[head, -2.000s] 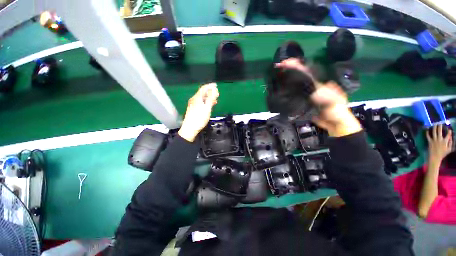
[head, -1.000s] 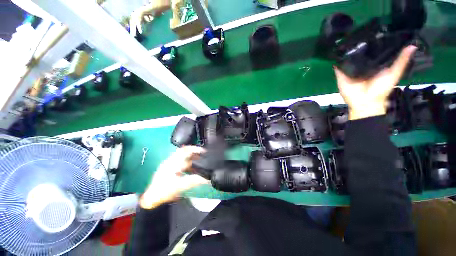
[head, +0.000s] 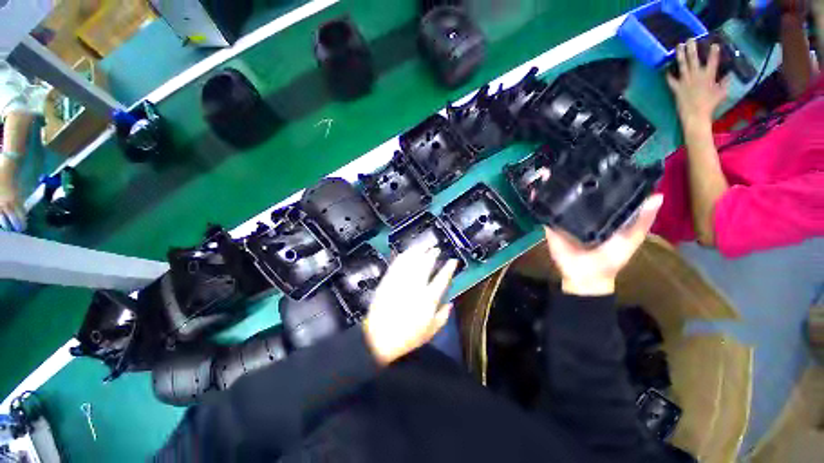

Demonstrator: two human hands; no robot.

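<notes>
My right hand (head: 596, 253) holds a black rear housing (head: 592, 188) from below, ribbed inside facing up, over the bench's right part and the carton's edge. My left hand (head: 408, 303) is bright and slightly blurred, fingers apart, with nothing seen in it. It is over the front row, beside an open black housing (head: 423, 237). Several black housings lie in two rows on the green bench, some open side up (head: 479, 220), some smooth side up (head: 339, 210). At the left end, some lean on each other (head: 203, 276).
The green conveyor (head: 298, 149) carries dark rounded housings (head: 341, 56) and units with blue spots (head: 137, 131). A carton (head: 723, 362) of black parts stands at lower right. A person in pink (head: 759, 194) reaches near a blue bin (head: 664, 32). A white post (head: 81, 262) crosses at left.
The view has turned right; the fan has left it, and the carton and neighbour show. My right hand has come back from over the conveyor with a housing. My left hand is now over the front row.
</notes>
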